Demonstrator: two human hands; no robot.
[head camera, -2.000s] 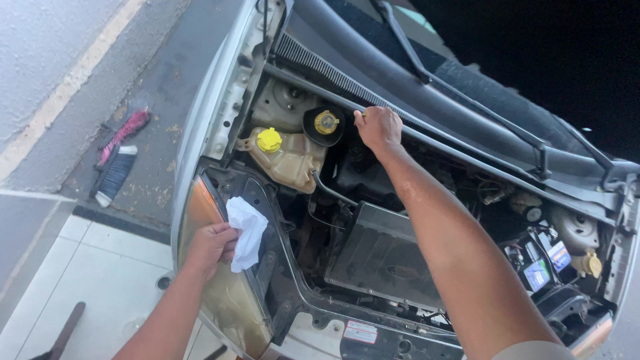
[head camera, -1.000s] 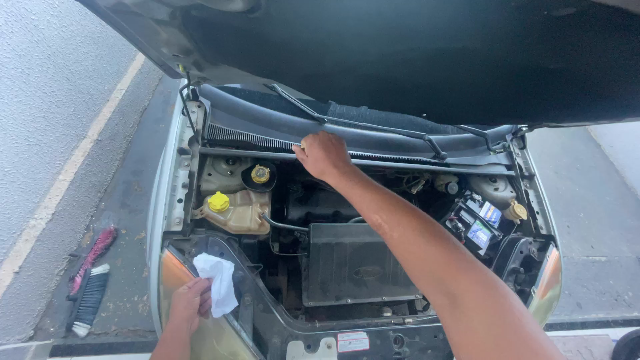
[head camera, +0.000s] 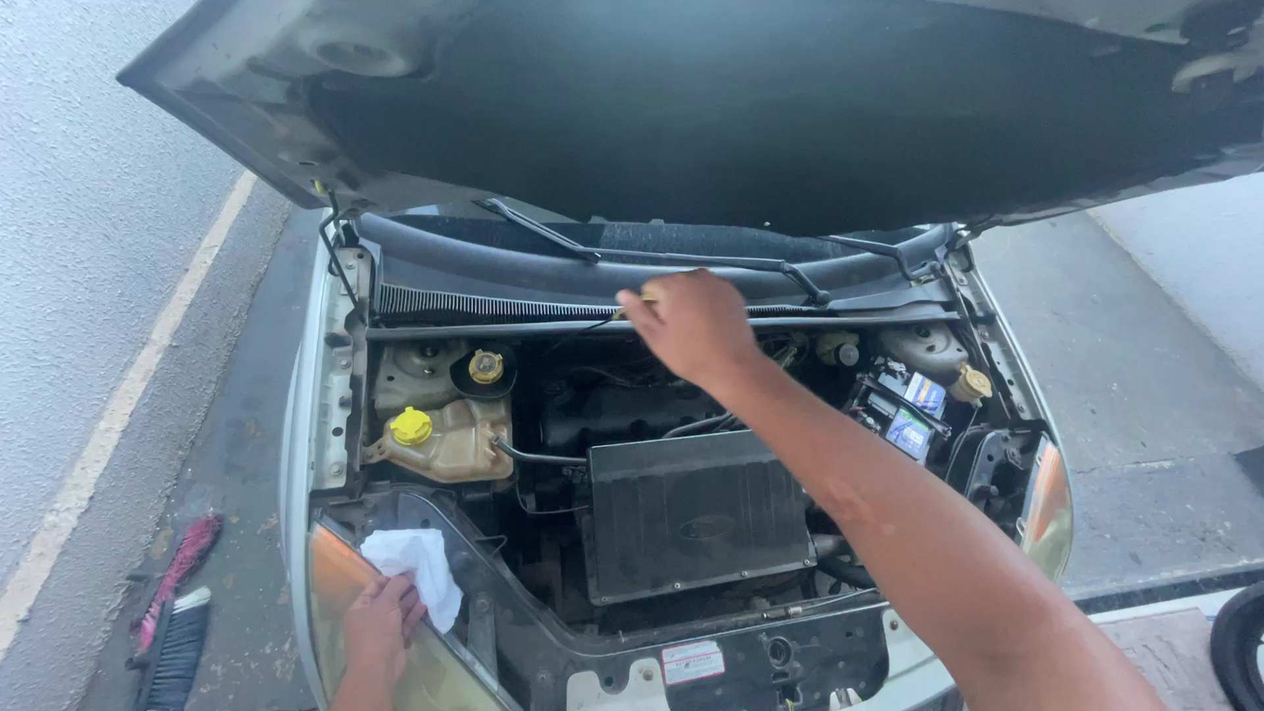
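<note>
My right hand (head camera: 691, 321) is raised near the rear edge of the engine bay, in front of the cowl grille (head camera: 474, 304). Between its fingers is the yellow handle of an engine oil dipstick (head camera: 632, 304), whose thin dark rod points down and left. Low at the left, my left hand (head camera: 380, 622) holds a white paper towel (head camera: 420, 568) above the headlight (head camera: 341, 583). A coolant reservoir (head camera: 454, 446) with a yellow cap (head camera: 411, 427) lies between the hands, with another yellow-capped reservoir (head camera: 486, 366) behind it. The black air filter box (head camera: 701, 518) sits in the middle.
Overhead is the raised hood (head camera: 711, 109), its prop rod (head camera: 338, 259) at the left. A battery (head camera: 908, 425) sits at the right. Wiper arms (head camera: 543, 232) cross the windshield base. Brushes (head camera: 178, 632) lie on the ground beside a wall (head camera: 89, 217). A black hose or ring shows lower right.
My right hand has lifted slightly from the rear of the engine bay, and the dipstick's rod now shows. My left hand still holds the white paper towel. The view has shifted, showing more hood.
</note>
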